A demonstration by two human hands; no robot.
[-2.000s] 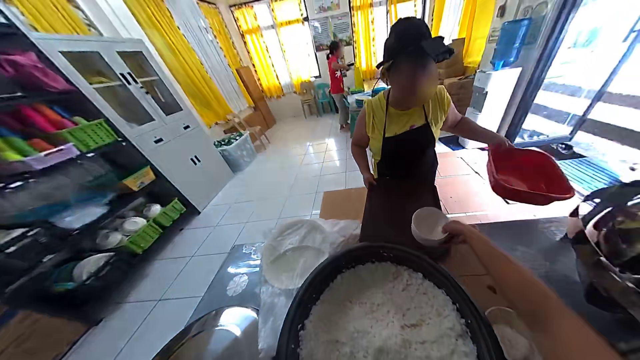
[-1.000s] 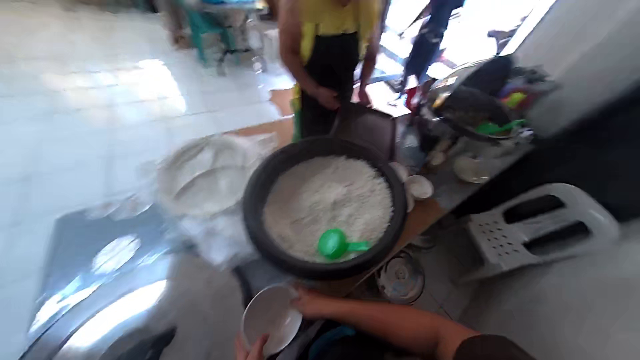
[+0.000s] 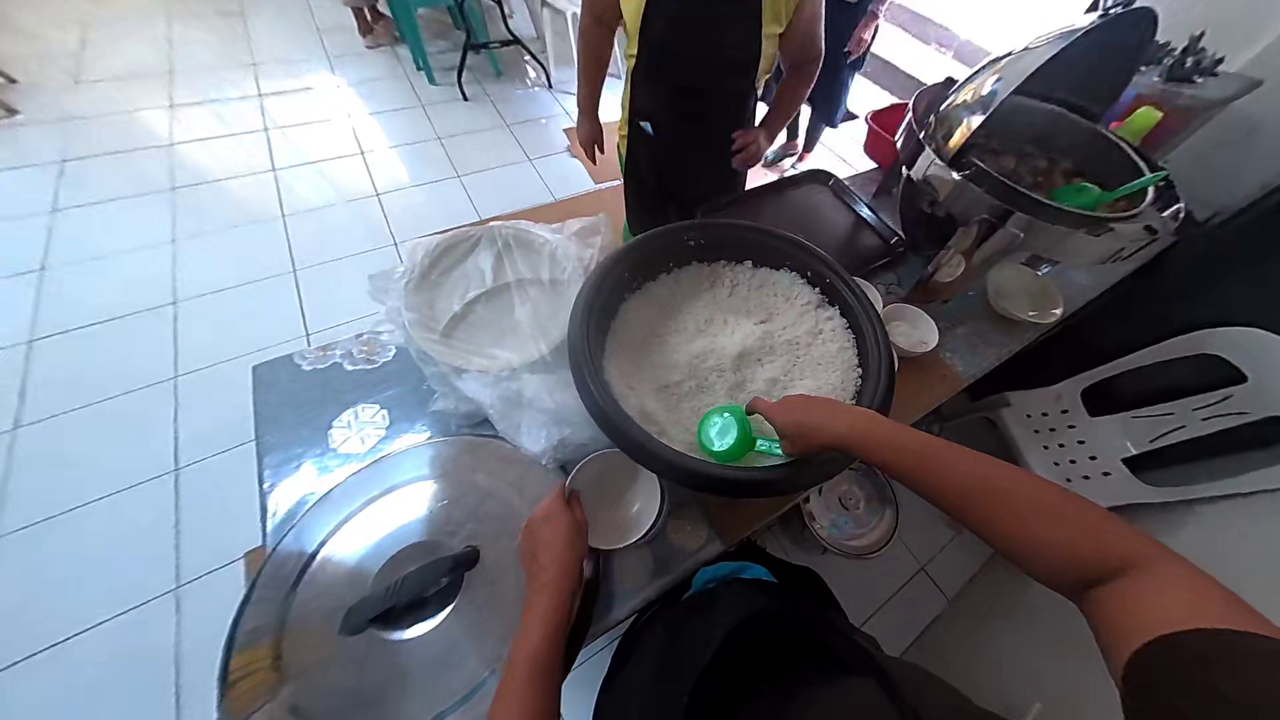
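Note:
A large black pot (image 3: 592,392) full of white rice (image 3: 730,330) stands on the dark table. My right hand (image 3: 800,425) grips the handle of a green plastic scoop (image 3: 726,433), whose round cup rests on the rice near the pot's close edge. To the left of the pot's near side, my left hand (image 3: 555,535) holds a white bowl (image 3: 614,499) by its rim; the inside shows no food. A big metal lid (image 3: 330,590) with a black handle lies just left of that hand.
A plastic-covered round container (image 3: 490,300) sits left of the pot. Beyond are a dark tray (image 3: 800,215) and a person in a black apron (image 3: 695,100). At right are small white bowls (image 3: 910,330), a steel chafing dish (image 3: 1080,225) with food, and a white plastic chair (image 3: 1160,420).
My right hand has taken hold of the green scoop, which lay on the rice a second ago. The white bowl, held by both hands then, is in my left hand alone.

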